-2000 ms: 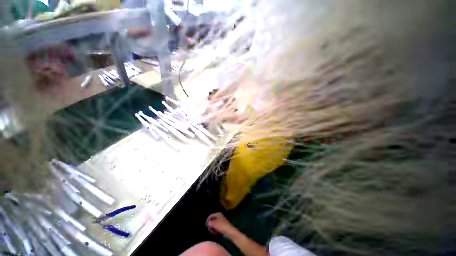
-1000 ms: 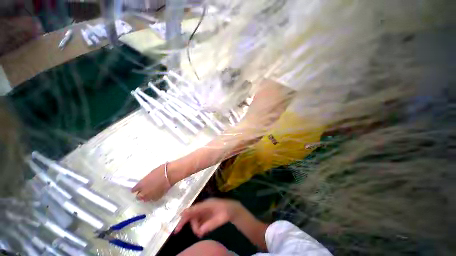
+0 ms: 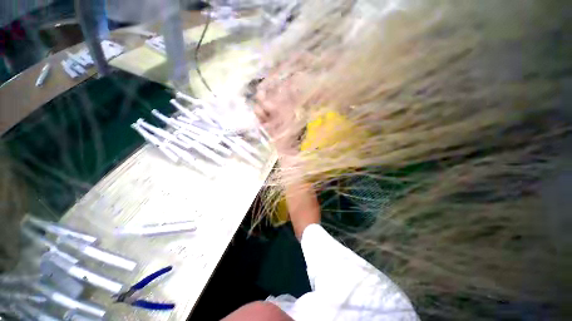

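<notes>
Several white and silver-grey tapered tubes (image 3: 194,135) lie in a slanted row on the pale bench. More tubes (image 3: 94,273) lie at the lower left. One single tube (image 3: 166,228) lies between the groups. My left hand (image 3: 293,164) is at the end of a white-sleeved arm, by the bench edge, blurred behind pale strands. My right hand (image 3: 276,113) shows only as a blurred skin-toned shape by the far end of the tube row. I cannot tell whether either hand holds anything.
Blue-handled cutters (image 3: 145,291) lie open on the bench (image 3: 207,251) beside the lower left tubes. A yellow bag (image 3: 329,131) is right of the bench edge. A second, curved bench (image 3: 25,94) with more tubes is at the upper left. Pale hair-like strands cover the right side.
My right arm has drawn back from the bench middle to the far end of the row, leaving the single tube lying there. My left hand has moved up from the near bench edge.
</notes>
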